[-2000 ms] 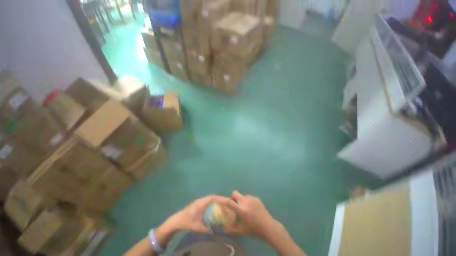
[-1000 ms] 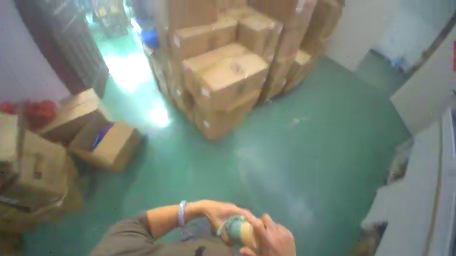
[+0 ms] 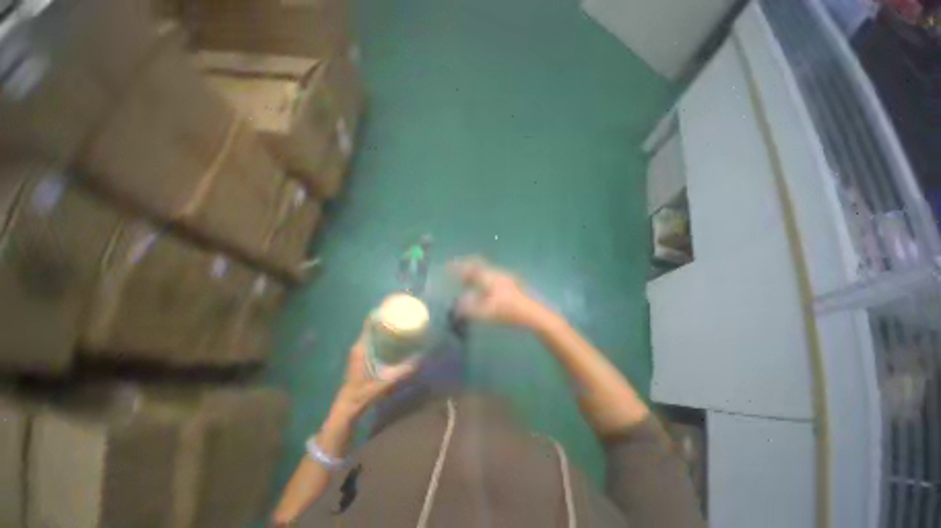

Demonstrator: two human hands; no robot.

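A pale green flask (image 3: 390, 351) with a cream round lid (image 3: 401, 316) on top is held upright in front of my body. My left hand (image 3: 361, 384) is wrapped around its side, with a pale band on the wrist. My right hand (image 3: 493, 296) is to the right of the flask, apart from it, blurred with its fingers partly curled. I cannot tell whether its fingers are closed or hold something.
Brown cartons (image 3: 165, 299) are stacked along the left side. A long white cabinet or counter (image 3: 728, 340) runs along the right, with a glass or metal rack beyond it. Green floor (image 3: 495, 134) lies between them. A white panel (image 3: 660, 31) stands at the top right.
My right hand has come off the flask and moved to the right. My left hand holds the flask more upright and further left. The view has moved forward, with cartons now close on the left.
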